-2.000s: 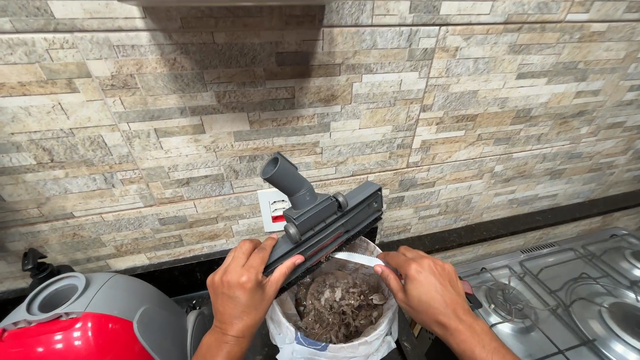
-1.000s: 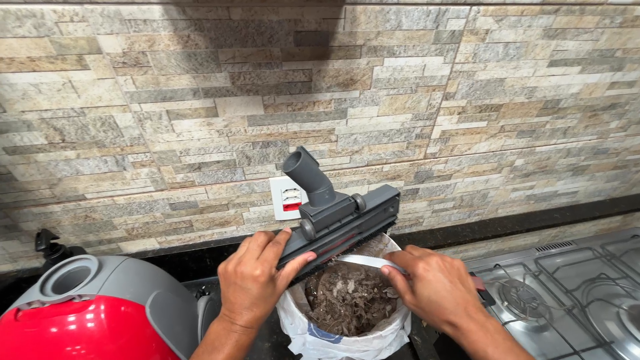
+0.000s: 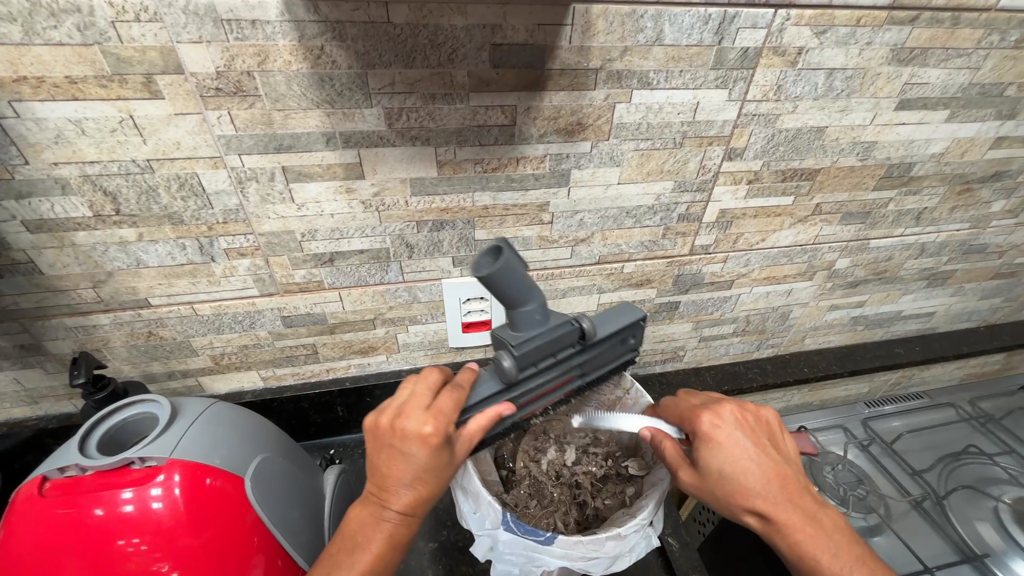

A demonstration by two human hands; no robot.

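My left hand [image 3: 420,436] grips the left end of a grey vacuum cleaner floor nozzle [image 3: 560,356], its round neck pointing up and its bristled underside tilted over a bin. In my right hand [image 3: 724,456] is a white serrated plastic tool [image 3: 620,422], perhaps a knife or comb, with its toothed end just below the nozzle and apart from it. Beneath both sits a bin lined with a white plastic bag [image 3: 588,552], holding a heap of grey-brown dust and debris [image 3: 568,480].
A red and grey vacuum cleaner body [image 3: 152,512] stands at the left, with a black pump-top bottle [image 3: 100,388] behind it. A gas stove [image 3: 904,456] lies at the right. The tiled wall behind carries a power socket [image 3: 472,314].
The toothed tool has come away from the nozzle's underside, and more of its serrated edge shows. Both hands keep their holds.
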